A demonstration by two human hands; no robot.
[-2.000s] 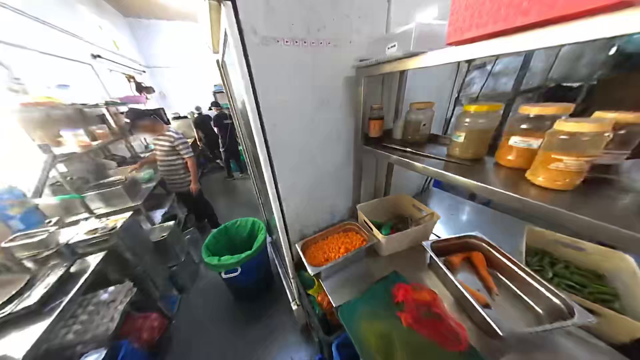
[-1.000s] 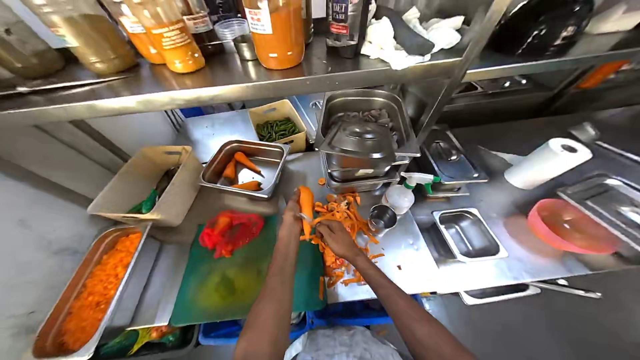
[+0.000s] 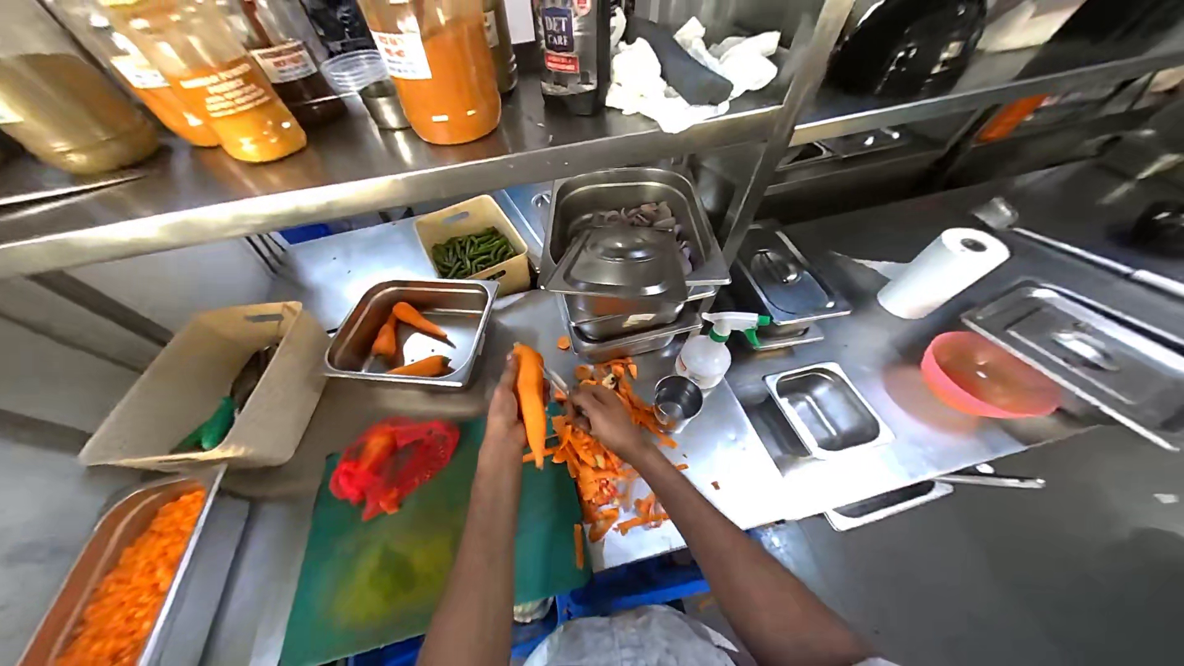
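Note:
My left hand [image 3: 504, 407] grips a carrot [image 3: 530, 402] upright above the right edge of a green cutting board [image 3: 425, 546]. Close on its right, my right hand [image 3: 603, 421] is closed around a small tool with a thin metal end [image 3: 558, 381], which points at the carrot; its exact kind cannot be told. Orange carrot peelings [image 3: 601, 472] lie heaped on the steel counter below and beside my right hand. A red net bag [image 3: 393, 462] with something orange inside rests on the board. Whole carrots [image 3: 421, 322] lie in a steel pan [image 3: 476, 324] behind my left hand.
A pan of diced carrots [image 3: 139, 583] and a beige bin [image 3: 185, 379] stand at left. Behind are a crate of green chillies [image 3: 472, 252], stacked steel pans [image 3: 629, 277], a spray bottle [image 3: 705, 356] and a steel cup [image 3: 677, 400]. A shelf edge [image 3: 416, 190] with jars crosses above.
The view has swung from the room to the counter, and both hands have come into view. Since one second ago, the carrot is still in my left hand, its position little changed.

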